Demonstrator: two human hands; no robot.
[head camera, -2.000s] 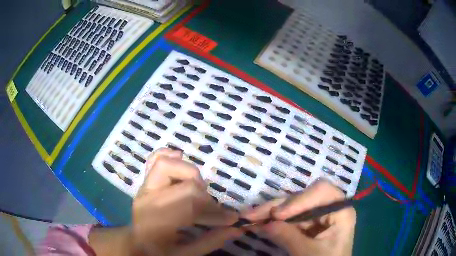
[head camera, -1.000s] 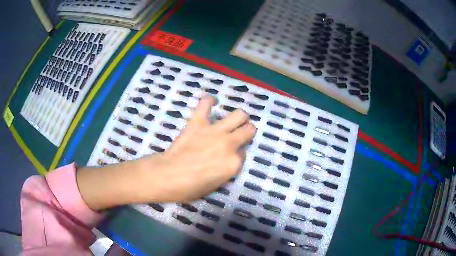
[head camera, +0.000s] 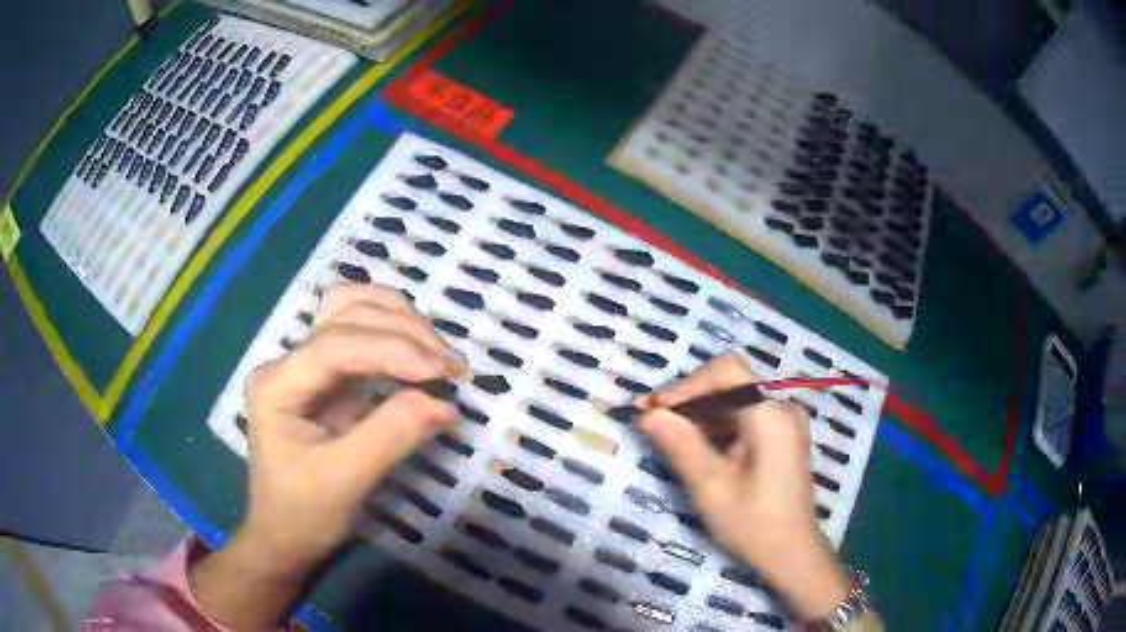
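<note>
The main foam tray lies in front of me with rows of small black parts. My left hand is over its left part and pinches a small black part between thumb and fingers. My right hand is over the right part and holds a black test probe, tip pointing left, with a red wire from its rear. Probe and held part are apart. A tan piece shows in the tray between my hands.
The left foam tray lies inside yellow tape, stacked trays behind it. A tray with crowded parts is at upper right, near a red label. A calculator-like device and more trays are at right.
My left hand has drawn back from the tray's middle and now holds a black part. My right hand has come into view with the probe. The view has shifted slightly.
</note>
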